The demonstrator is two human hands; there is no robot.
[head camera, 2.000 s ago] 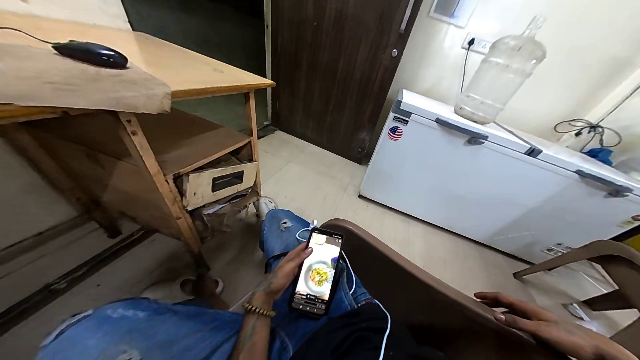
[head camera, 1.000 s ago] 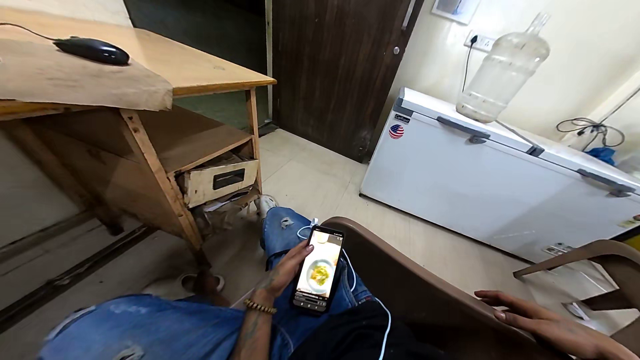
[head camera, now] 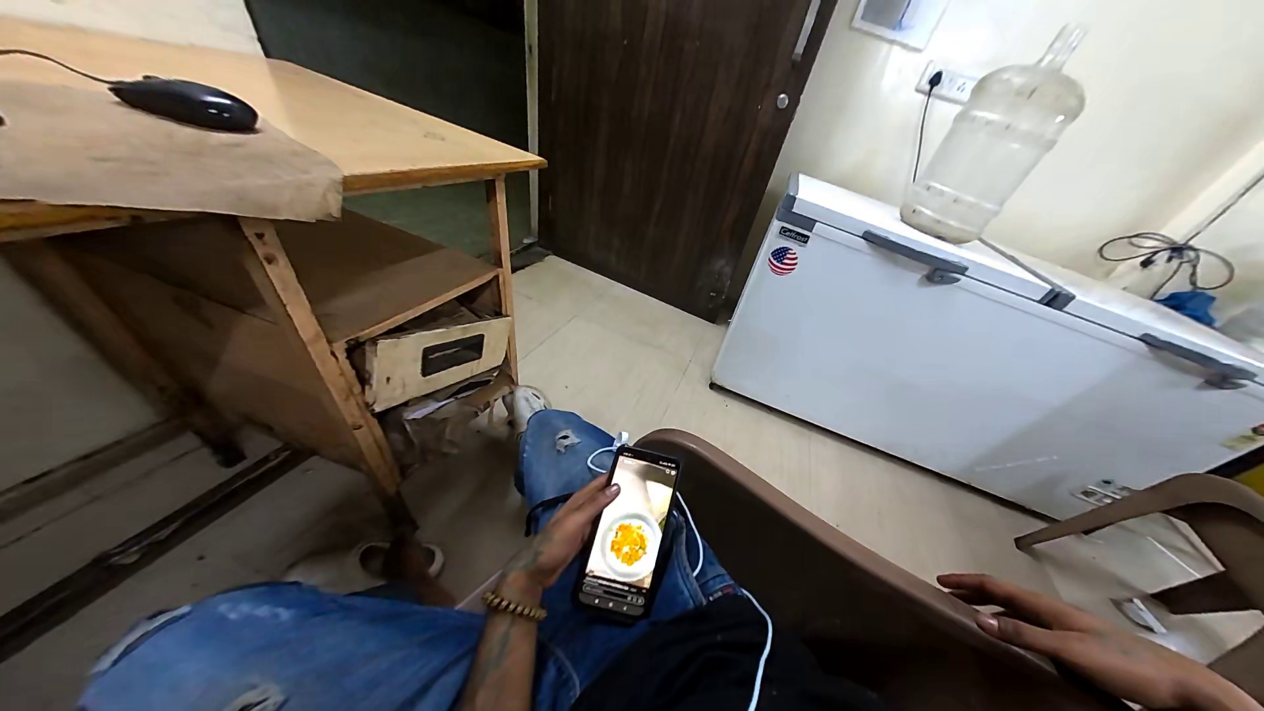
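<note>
My left hand (head camera: 568, 528) holds a smartphone (head camera: 630, 538) upright over my lap, its thumb at the screen's left edge. The lit screen shows a plate of yellow food. A white cable (head camera: 758, 632) runs from the phone's top end, behind it and down over my dark shirt. A beaded bracelet (head camera: 514, 605) circles my left wrist. My right hand (head camera: 1076, 637) rests with fingers apart on the brown plastic chair's armrest (head camera: 839, 533) and holds nothing.
A wooden desk (head camera: 415, 148) with a black computer mouse (head camera: 186, 104) stands at left. A white chest freezer (head camera: 938, 375) bears a large clear water bottle (head camera: 997, 148). Behind is a dark wooden door (head camera: 662, 148). Another brown plastic chair (head camera: 1185, 494) stands at right.
The picture on the phone screen has shifted slightly. Both hands have stayed in place.
</note>
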